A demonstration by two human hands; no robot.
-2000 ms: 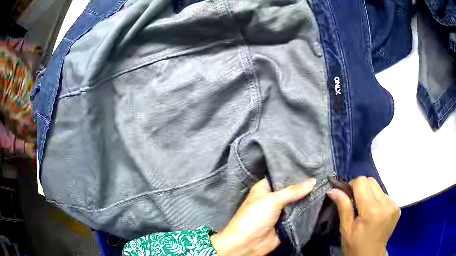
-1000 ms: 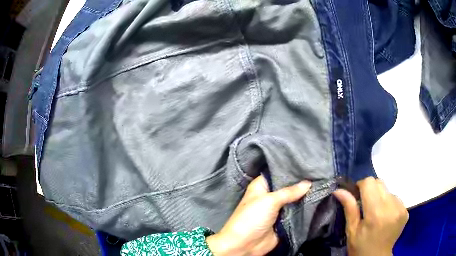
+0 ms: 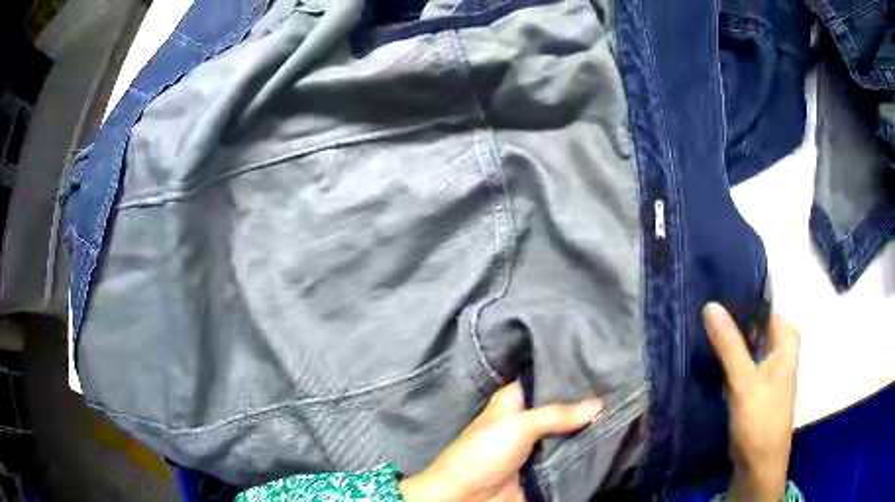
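A denim jacket (image 3: 363, 255) lies with its pale grey inside up and its dark blue collar strip (image 3: 702, 196) at the right. My left hand (image 3: 491, 441) pinches the pale cloth beside a raised seam at the bottom, thumb on top and fingers hidden under the fabric. My right hand (image 3: 761, 392) is at the outer edge of the dark blue strip. A small dark tool, seemingly thread snips (image 3: 756, 322), shows between its thumb and fingers, mostly hidden and blurred. A small black label with white letters (image 3: 659, 220) is on the strip.
More dark denim (image 3: 765, 88) lies at the upper right on the white table (image 3: 795, 245), with a grey-lined piece (image 3: 854, 186) beside it. Bright blue material (image 3: 854, 451) shows below the table edge. A grey surface (image 3: 69, 167) is at the far left.
My right hand has left the seam beside my left hand and moved right and up to the strip's outer edge. The label and upper cloth sit lower. My left hand still pinches the cloth, slightly lower.
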